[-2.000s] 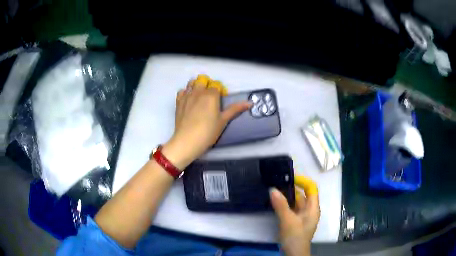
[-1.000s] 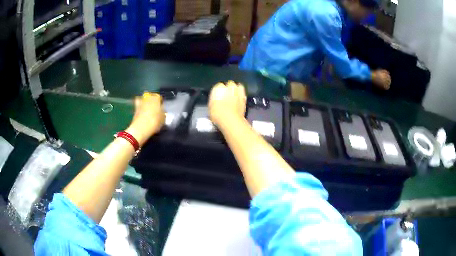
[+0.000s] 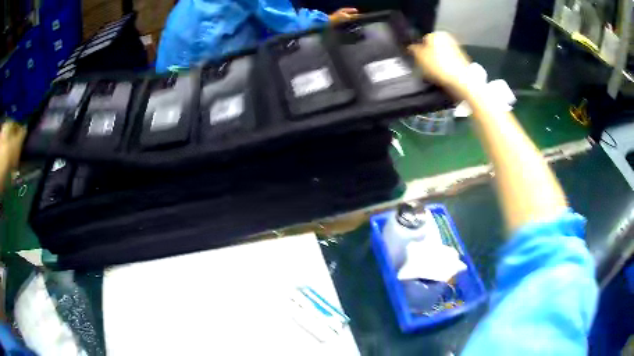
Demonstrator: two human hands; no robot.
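Observation:
A black foam tray (image 3: 267, 122) with a row of smartphones, each with a white label, is held up at a tilt above a stack of black trays (image 3: 229, 201). Its right end is higher. My right hand (image 3: 439, 62) grips the tray's right end. My left hand (image 3: 10, 149) is at the tray's left end, cut off by the picture's left edge and blurred. A smartphone (image 3: 304, 73) lies in one of the pockets. The tray hides part of the stack beneath it.
A white mat (image 3: 208, 299) bears a small striped packet (image 3: 321, 309). A small blue bin (image 3: 408, 321) holds a bottle and a white wipe. Film in plastic (image 3: 45, 320) lies at lower left. A person in blue (image 3: 208, 31) is behind the trays. A white ring lies behind the tray's right end.
My hands left the phones on the mat and moved to the trays. The top tray is now lifted and tilted, with my hands at its two ends. The view has swung right.

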